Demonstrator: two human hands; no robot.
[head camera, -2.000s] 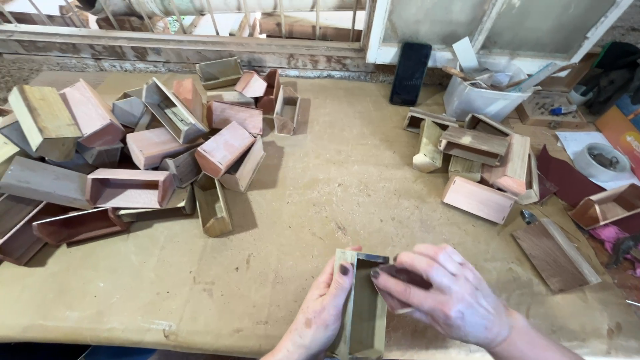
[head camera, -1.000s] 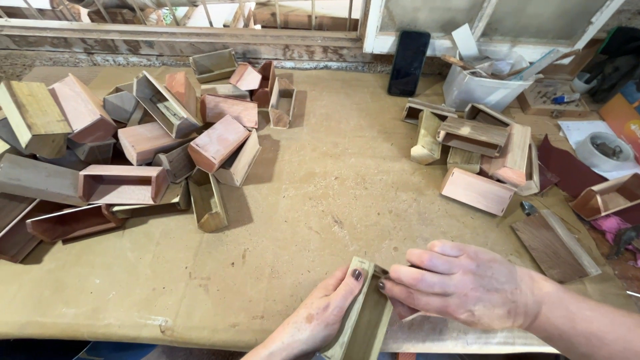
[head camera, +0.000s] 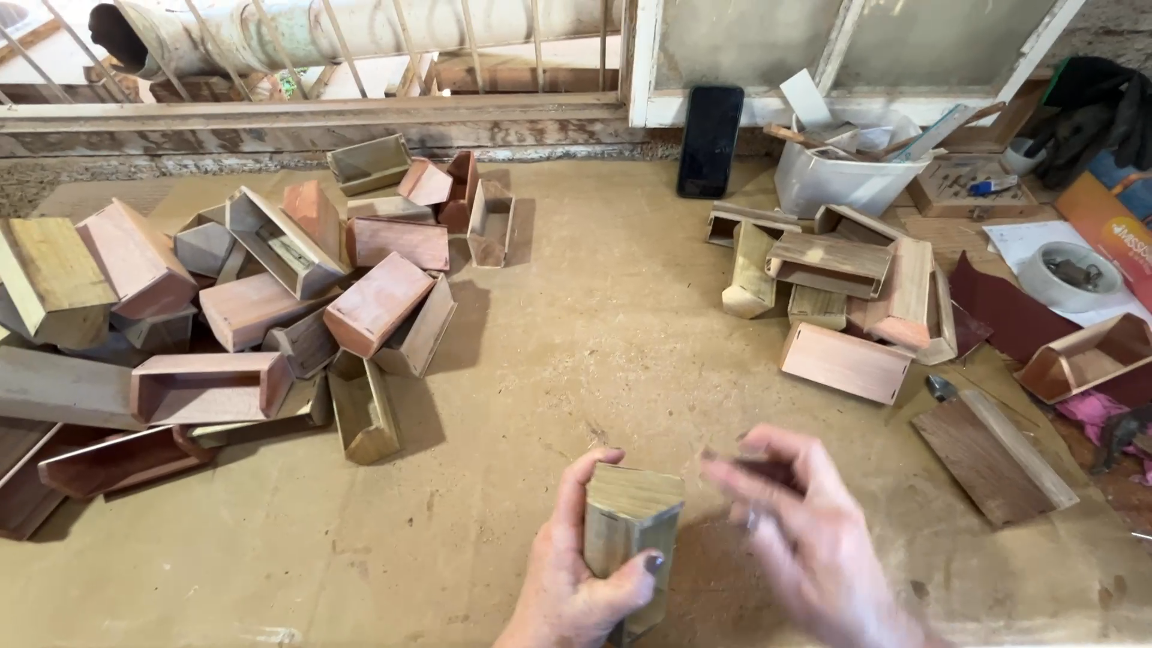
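Near the bottom middle, my left hand (head camera: 576, 576) grips a small greenish wooden box (head camera: 630, 531) held on end, its five-sided end face up. My right hand (head camera: 801, 531), blurred, is just right of the box and apart from it. Its fingers are curled around something dark reddish-brown (head camera: 769, 472), perhaps sandpaper; its outline is unclear. A large heap of similar wooden boxes, one a pinkish box (head camera: 378, 304), lies on the left. A smaller pile, with a pale pink box (head camera: 846, 362) at its front, lies on the right.
A phone (head camera: 710, 142) leans by the window frame (head camera: 643, 63). Behind the right pile stands a white plastic tub (head camera: 841, 175) of tools. At right are a roll of tape (head camera: 1071, 274), dark red sandpaper (head camera: 1008, 306), a wooden board (head camera: 990, 459) and black gloves (head camera: 1093, 108).
The box in my left hand has turned from open side up to end face up. My right hand has come away from it and is now apart, to its right.
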